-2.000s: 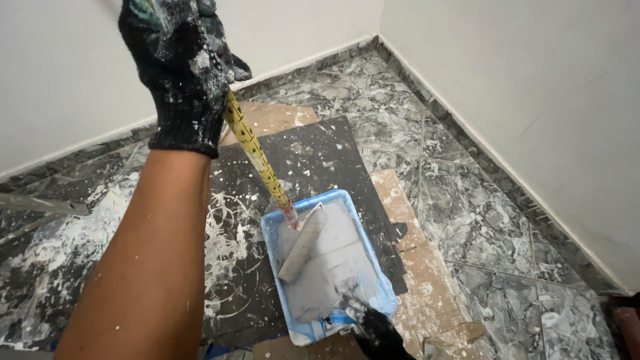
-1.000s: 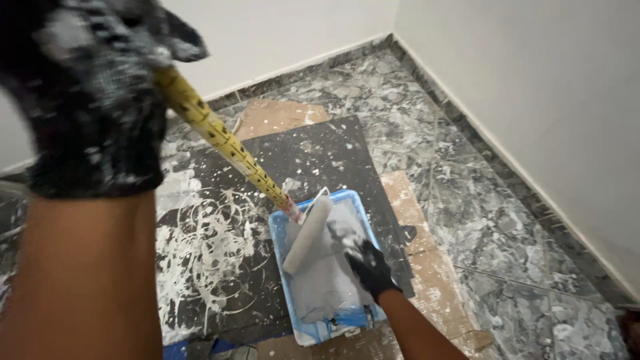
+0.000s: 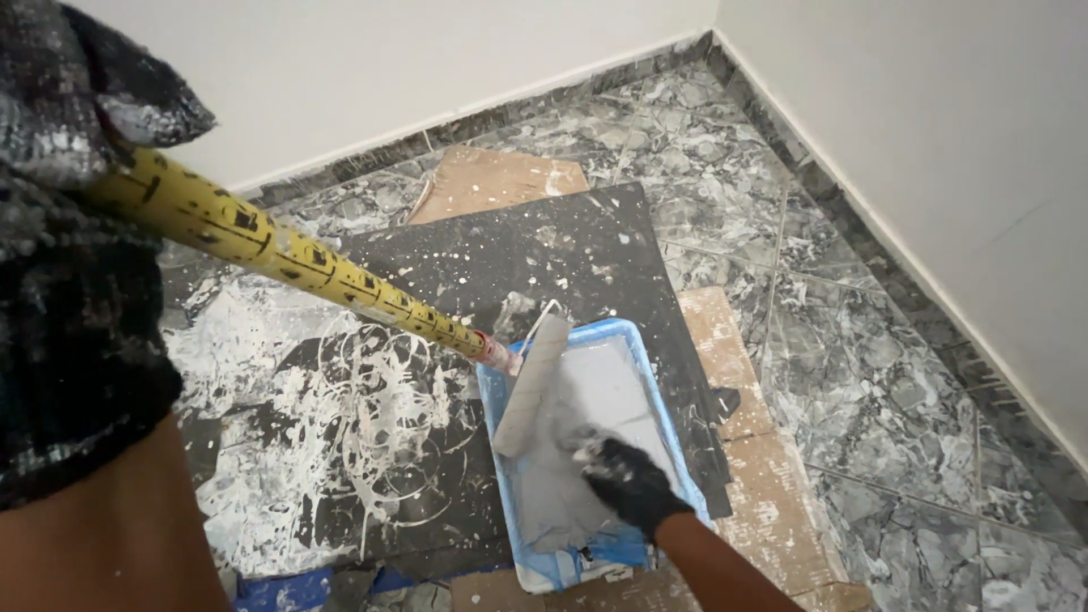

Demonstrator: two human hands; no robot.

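Note:
My left hand (image 3: pixel 93 170), in a paint-smeared black knit glove, grips a yellow patterned extension pole (image 3: pixel 323 259) at the upper left. At the pole's lower end a paint roller (image 3: pixel 534 387) lies tilted over the left side of a blue paint tray (image 3: pixel 667 408). Light grey paint (image 3: pixel 605 382) covers the tray's inside. My right hand (image 3: pixel 629 480), in a black glove with paint on the fingers, is over the tray, right of the roller and apart from it. Its fingertips are blurred, and whether it holds anything cannot be told.
Under the tray lies a dark, paint-spattered sheet (image 3: pixel 544 246), with brown cardboard (image 3: pixel 497 183) behind it and more cardboard (image 3: pixel 765 476) at the right. Around them is a marbled tile floor (image 3: pixel 884 382). Two white walls (image 3: pixel 935 153) with dark baseboards meet in a corner at the back.
My left hand has moved to the left edge of the view, still on the pole. My right hand has come further over the tray than two seconds ago. The roller is still at the tray.

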